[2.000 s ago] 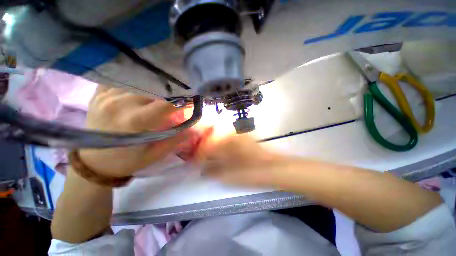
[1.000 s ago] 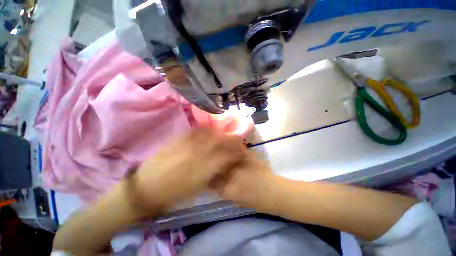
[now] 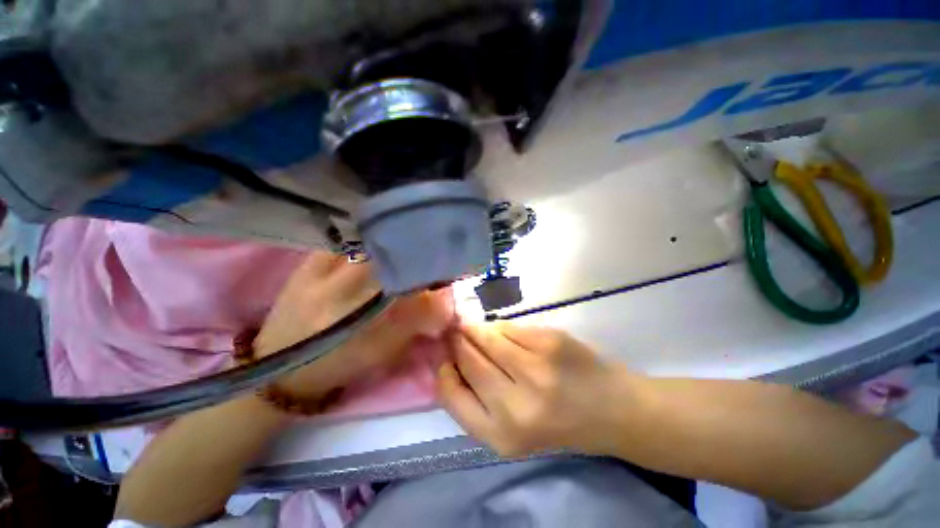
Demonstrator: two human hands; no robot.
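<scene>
A large pink cloth (image 3: 155,309) lies on the machine table at the left, under and around my left forearm. My left hand (image 3: 356,315) rests on the cloth left of the needle area, partly hidden by the tension dial and a dark curved bar. My right hand (image 3: 526,382) pinches the cloth's edge just in front of the needle area, fingertips in the bright light. The white sewing machine head (image 3: 557,175) with blue lettering stands above. The grey tension knob (image 3: 425,237) hides the needle. A small dark block (image 3: 500,293) sits right of it.
Scissors (image 3: 814,237) with one green and one yellow handle lie on the machine bed at the right. The dark curved bar (image 3: 206,387) crosses from the left edge. The ruled table edge (image 3: 412,459) runs along the front. More pink cloth (image 3: 314,508) shows below it.
The view has moved closer to the machine head. My hands were crossed in front of the needle; now the left is further left and the right pinches the cloth edge.
</scene>
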